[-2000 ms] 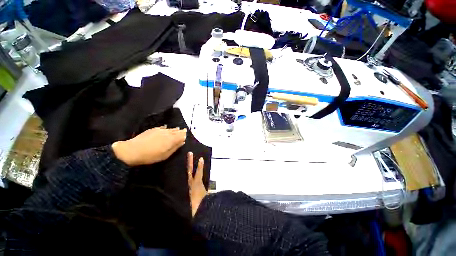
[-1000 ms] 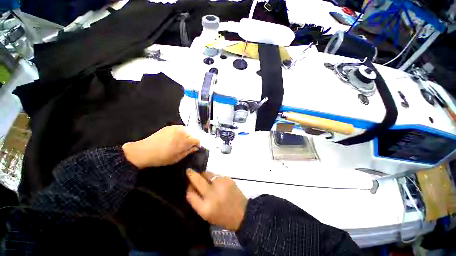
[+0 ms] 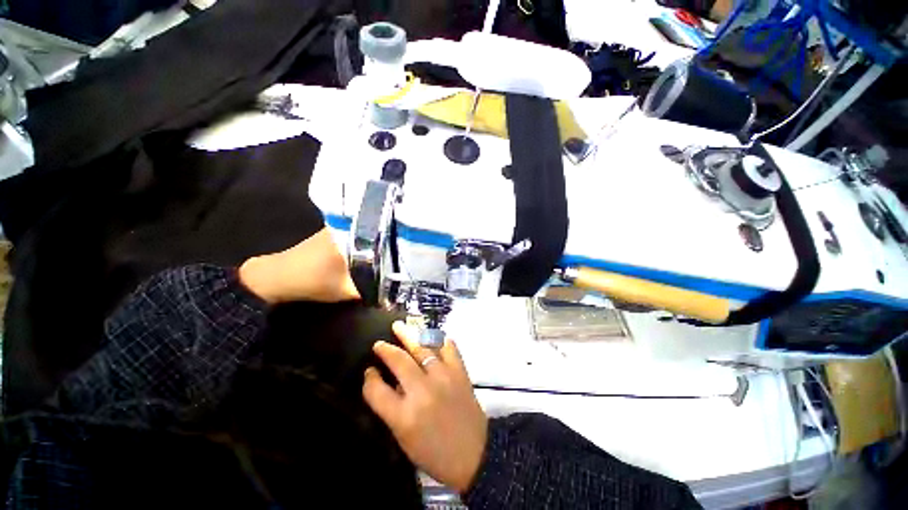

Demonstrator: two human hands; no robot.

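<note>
A wide dark garment panel (image 3: 149, 219) lies left of the sewing machine head (image 3: 637, 199) and hangs toward my lap. My left hand (image 3: 302, 271) rests on the panel just left of the metal take-up guard (image 3: 370, 234); its fingertips are hidden behind the guard. My right hand (image 3: 428, 403), with a ring, lies at the panel's right edge, fingertips close to the tension knob (image 3: 431, 317). Its fingers are bent and somewhat spread over the cloth. The needle and presser foot are hidden by the machine parts and my fingers.
A wooden-handled tool (image 3: 647, 294) lies along the blue stripe. Black bands (image 3: 536, 189) drape over the head. A small clear packet (image 3: 579, 321) is on the bed. A white lamp (image 3: 526, 66) is above, and a dark cloth stack (image 3: 169, 85) is behind left.
The view has come closer to the machine. Both hands have moved from smoothing the panel on the left to the needle area, and the panel's edge has come there with them.
</note>
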